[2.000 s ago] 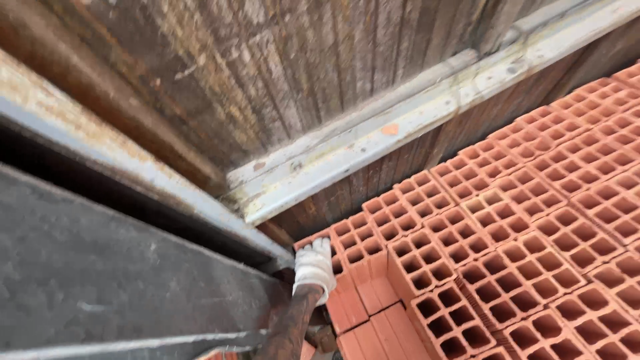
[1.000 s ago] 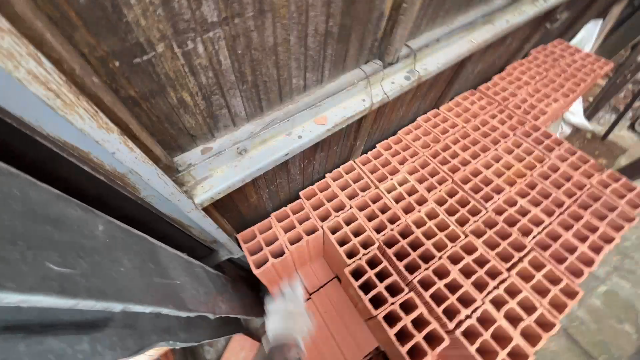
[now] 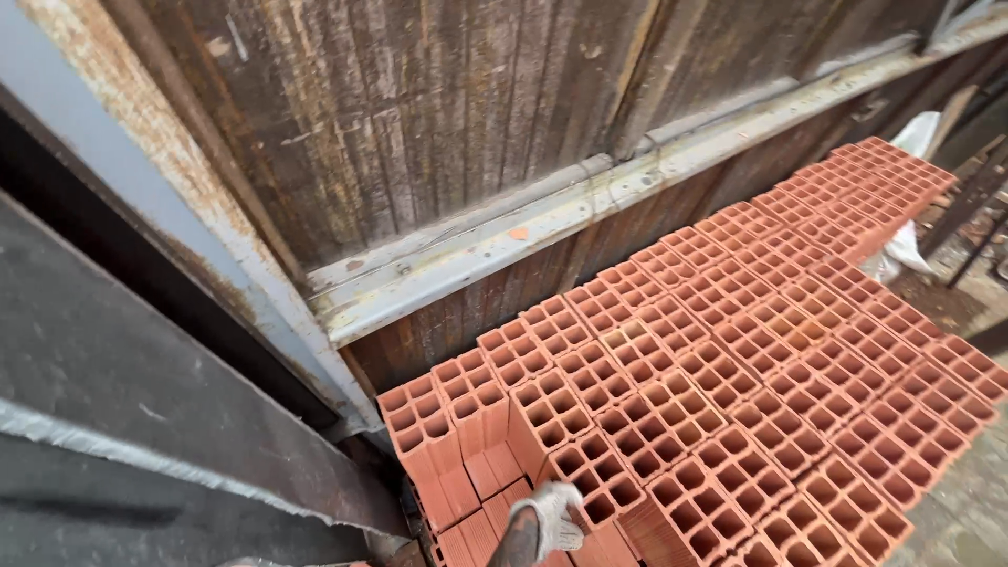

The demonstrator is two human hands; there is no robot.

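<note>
My left hand (image 3: 551,516), in a pale work glove, is low in the picture, at the near edge of an upright hollow clay brick (image 3: 596,478). Its fingers point down beside the brick, and whether they grip it cannot be told. Below and left of the glove, smooth-sided bricks (image 3: 465,539) lie flat in a lower layer. Two upright bricks, one of them the corner brick (image 3: 417,425), stand at the left end of the stack. My right hand is not in view.
A wide stack of upright hollow bricks (image 3: 776,378) runs to the upper right along a rusty corrugated metal wall (image 3: 409,118) with a pale rail (image 3: 488,252). A dark metal panel (image 3: 157,378) stands close on the left. White sacking (image 3: 906,248) and debris lie beyond the stack.
My left hand has moved from the corner at the left end of the stack to the right, along the lower bricks. An upright brick now stands beside the corner brick. The view has shifted.
</note>
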